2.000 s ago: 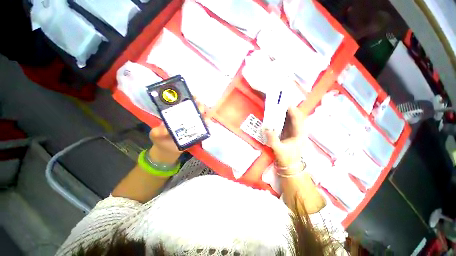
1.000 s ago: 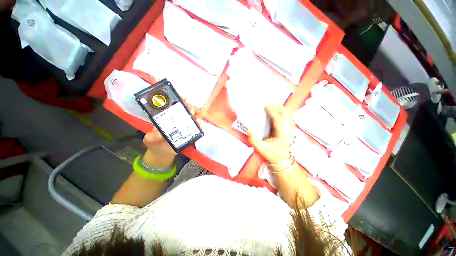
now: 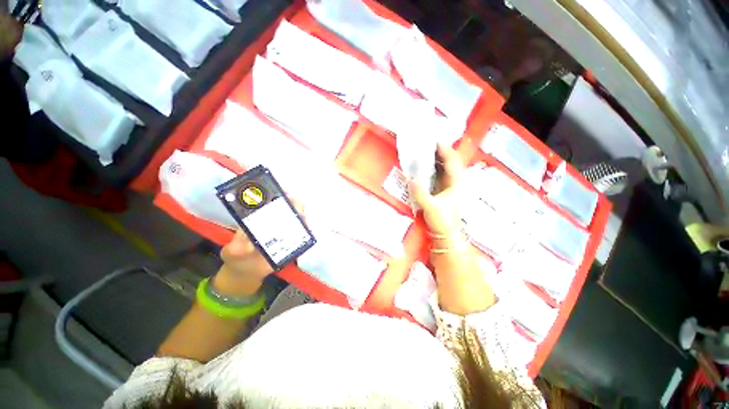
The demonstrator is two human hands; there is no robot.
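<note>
My left hand [image 3: 246, 262] holds a black handset [image 3: 265, 217] with a round gold disc near its top end and a white label below. My right hand [image 3: 444, 196] holds a bagged unit [image 3: 417, 160] by its near end, over the red tray [image 3: 369, 156]. Several whitish bagged units lie in rows in this tray, very bright in the light. A small printed label [image 3: 395, 183] lies on the red tray beside the held bag. What is inside the held bag cannot be told.
A black tray [image 3: 160, 132] with bagged units stands at the upper left. More bagged units lie in the red tray's right part. A dark green bench [image 3: 631, 319], a small fan [image 3: 605, 178] and a pale shelf edge [image 3: 607, 60] are at the right. A curved metal tube [image 3: 68, 319] is lower left.
The view has shifted, showing more of the black tray and shelf. My right hand now has a bagged unit raised over the tray, with the printed label showing beside it. My left hand still holds the handset.
</note>
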